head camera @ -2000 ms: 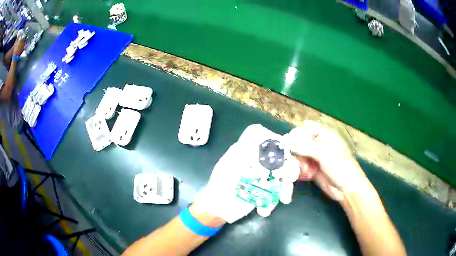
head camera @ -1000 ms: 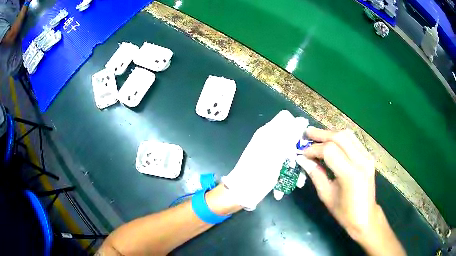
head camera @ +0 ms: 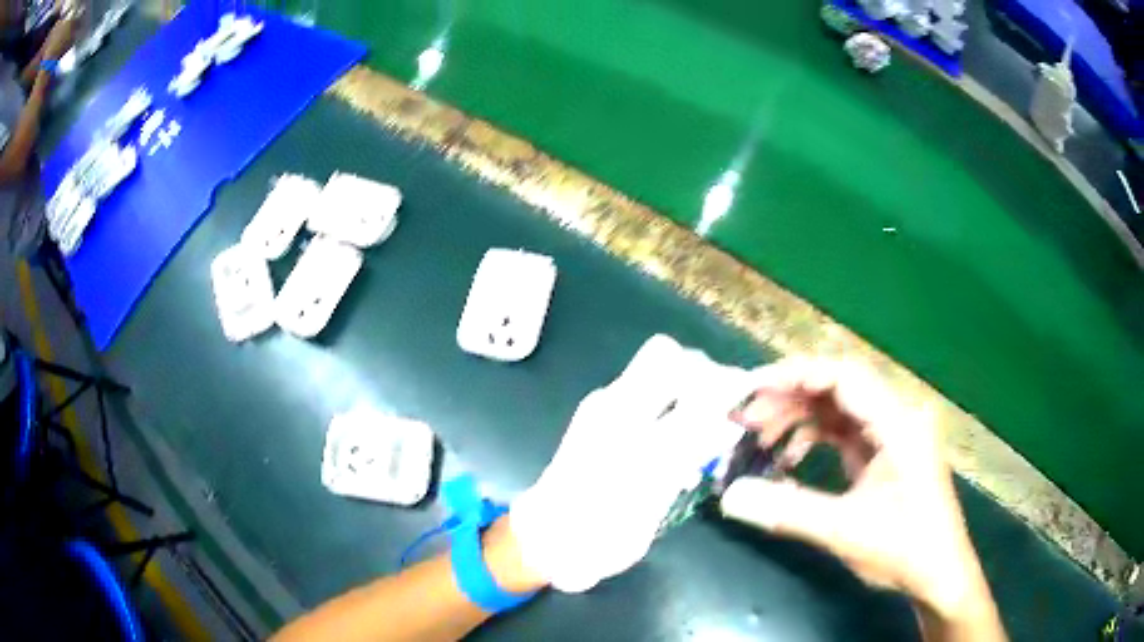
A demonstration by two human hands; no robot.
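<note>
My left hand (head camera: 627,458), in a white glove with a blue wrist strap (head camera: 474,558), holds the green circuit board (head camera: 685,504), which is mostly hidden by the glove. My right hand (head camera: 853,477) is bare, with thumb and fingers around the dark round part (head camera: 749,462) at the glove's fingertips. A bit of blue shows between board and dark part. The grip is blurred. A white socket cover (head camera: 508,305) lies on the dark green bench beyond my left hand, and another (head camera: 378,458) lies to its left.
Several white covers (head camera: 319,289) lie grouped at left. A blue sheet (head camera: 188,163) with rows of white parts is at upper left. The bench's worn edge (head camera: 602,213) borders the green belt (head camera: 602,88). A whitish bottle-like item (head camera: 1054,103) stands across it. Another person's arm (head camera: 28,119) is at far left.
The dark round part, earlier face-up on the glove, is now at my right fingertips. My left hand has turned over the board and hides more of it. The camera view has shifted.
</note>
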